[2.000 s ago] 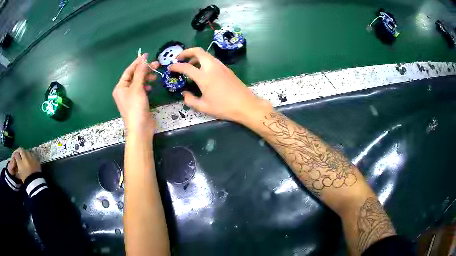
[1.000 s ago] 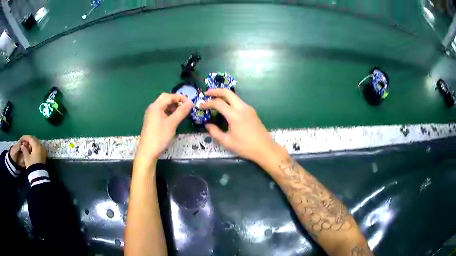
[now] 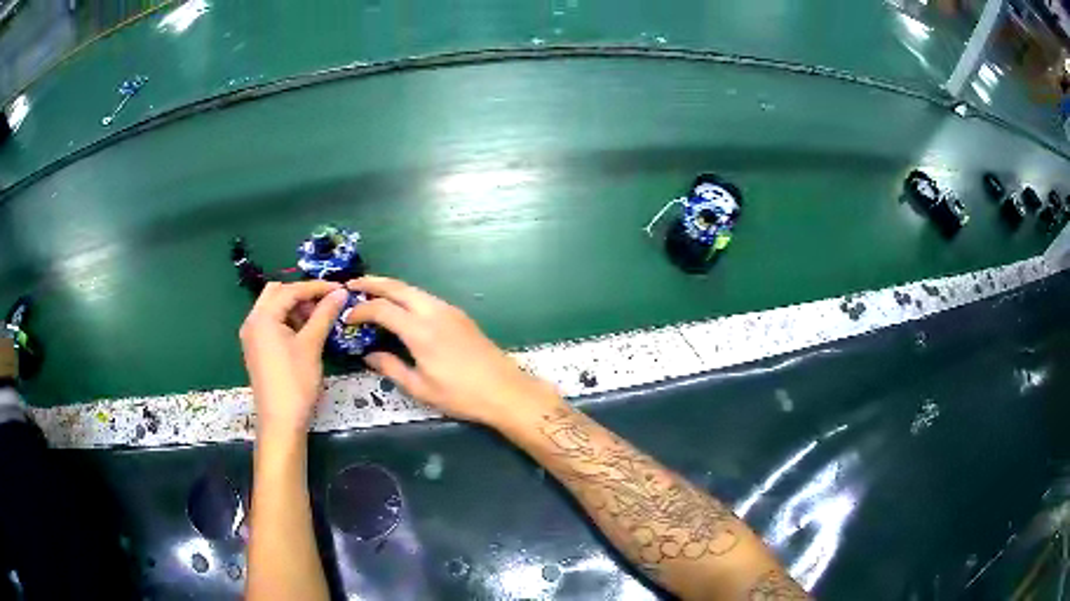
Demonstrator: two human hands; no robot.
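Note:
A small round unit with a blue circuit board point(image 3: 352, 338) is held at the inner edge of the green belt, partly hidden by my fingers. My right hand point(image 3: 417, 340) grips the unit, its fingers over the board and thumb at its near side. My left hand point(image 3: 288, 335) has thumb and fingertips pinched together against the board's upper left side. What it pinches is too small to see. The unit's white-faced cover half is hidden by my hands. Just behind, another blue board unit point(image 3: 329, 251) stands with its black cover half point(image 3: 248, 268) to its left.
A black and blue unit with a pale wire point(image 3: 708, 220) lies right of my hands. Several black units point(image 3: 935, 202) lie at the far right. The speckled white edge strip point(image 3: 727, 335) runs below. Another person's dark sleeve point(image 3: 41, 493) is at the lower left.
My left hand, earlier raised apart with a thin white wire, has come in to the board beside my right hand. The view has shifted right, so the units and hands appear further left.

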